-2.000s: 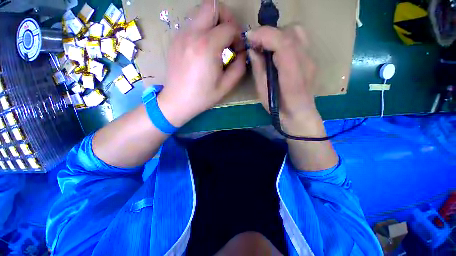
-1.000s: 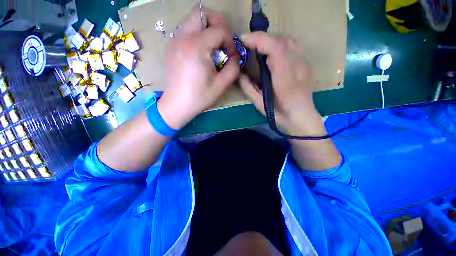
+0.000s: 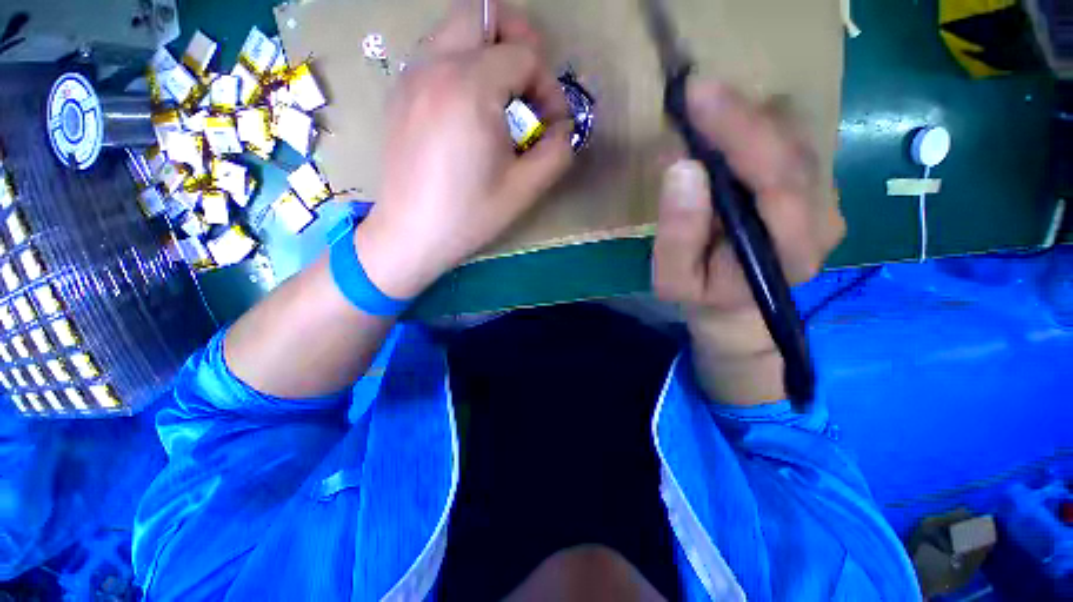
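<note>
My left hand (image 3: 453, 159) is over the tan cardboard mat (image 3: 630, 200) and holds a small pouch battery (image 3: 522, 122) and a dark round circuit board assembly (image 3: 577, 108) at its fingertips. A thin solder wire (image 3: 488, 21) rises from its upper fingers. My right hand (image 3: 747, 194), partly blurred, holds the black soldering iron (image 3: 732, 206) right of the assembly. The iron's shaft points up and left, apart from the assembly, and its tip is blurred or out of view. The battery leads cannot be made out.
Loose pouch batteries (image 3: 253, 127) lie left of the mat, beside a solder wire spool (image 3: 75, 120). Stacked battery trays (image 3: 112, 276) stand at the far left. A round white device (image 3: 930, 146) sits right of the mat. A yellow-and-black object (image 3: 982, 38) is at the upper right.
My right hand has moved right, away from the assembly, and now grips the iron like a pen, its shaft slanting up-left. My left hand still holds the battery and assembly.
</note>
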